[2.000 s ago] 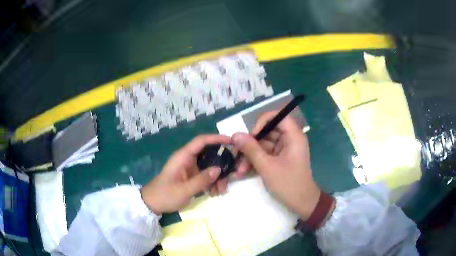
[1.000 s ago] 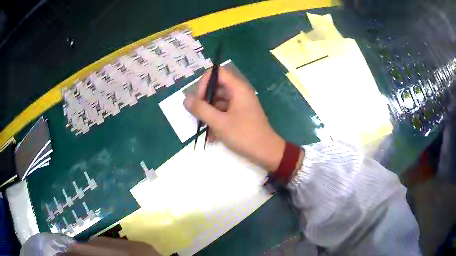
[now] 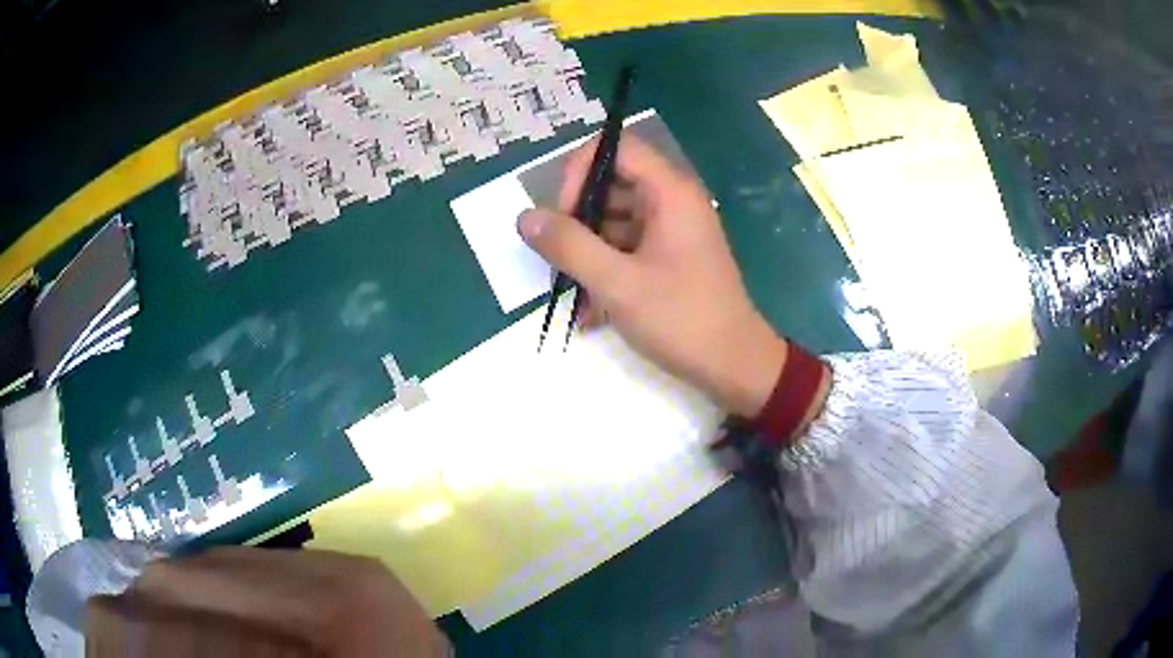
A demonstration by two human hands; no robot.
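My right hand [image 3: 656, 244] holds black tweezers [image 3: 600, 180] like a pen. Their two tips are apart and point down over the top edge of the white small-label sheet [image 3: 605, 437]. My left hand [image 3: 270, 604] is blurred and cut off by the bottom edge at lower left; its fingers and anything in them cannot be made out. Grey T-shaped pieces [image 3: 200, 420] stand in two rows on the green surface at left. One more T-shaped piece [image 3: 405, 386] lies at the sheet's upper left corner. The black round module is not visible.
Yellow release paper [image 3: 399, 527] lies by the label sheet, with more [image 3: 926, 231] at right. A grey adhesive sheet [image 3: 495, 244] is under my right hand. A die-cut sheet [image 3: 386, 129] lies near the yellow line. Grey sheets [image 3: 88, 302] are at left, a clear blister tray [image 3: 1106, 270] at right.
Two seconds ago both hands were together on the round black module; now they are apart and it is out of sight. Since one second ago, my left hand has come further into view at lower left.
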